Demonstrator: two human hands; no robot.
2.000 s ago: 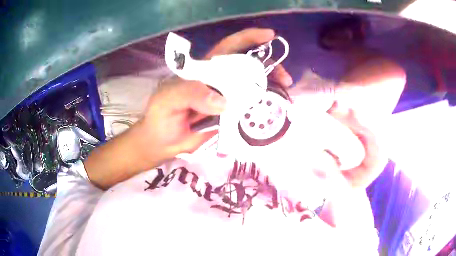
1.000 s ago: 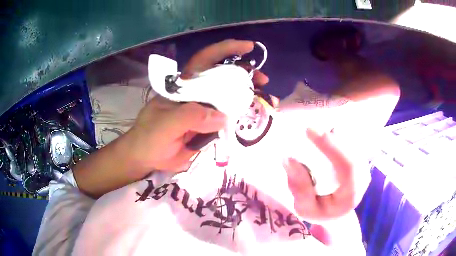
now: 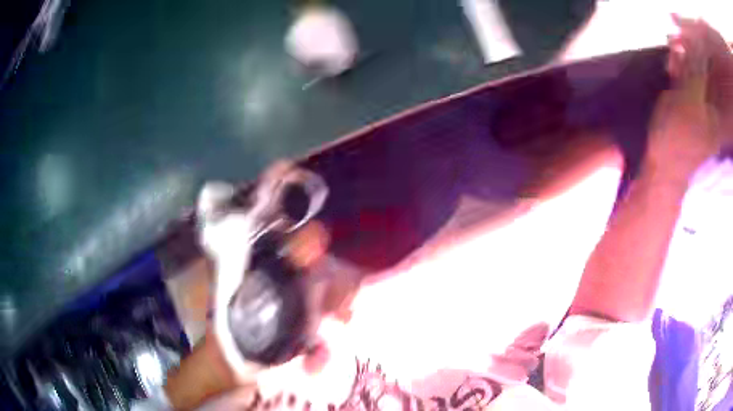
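Observation:
The white unit is at the lower left, blurred and tilted, its black-rimmed wheel facing me and its wire loop at the top. My left hand is closed round it from behind; its fingers show beside the wheel and near the loop. My right hand is at the upper right by the table's edge, away from the unit, blurred. Whether it holds anything cannot be told. A small white rounded thing, possibly the squeeze bottle, lies on the green table.
The green table spans the top and left. A white strip lies near its edge. A bin of shiny parts is at the lower left. A bright white surface is at the upper right.
My right hand has moved from the lap to the far upper right. My left hand and the unit are further left and lower, with the unit turned more upright. The view has shifted.

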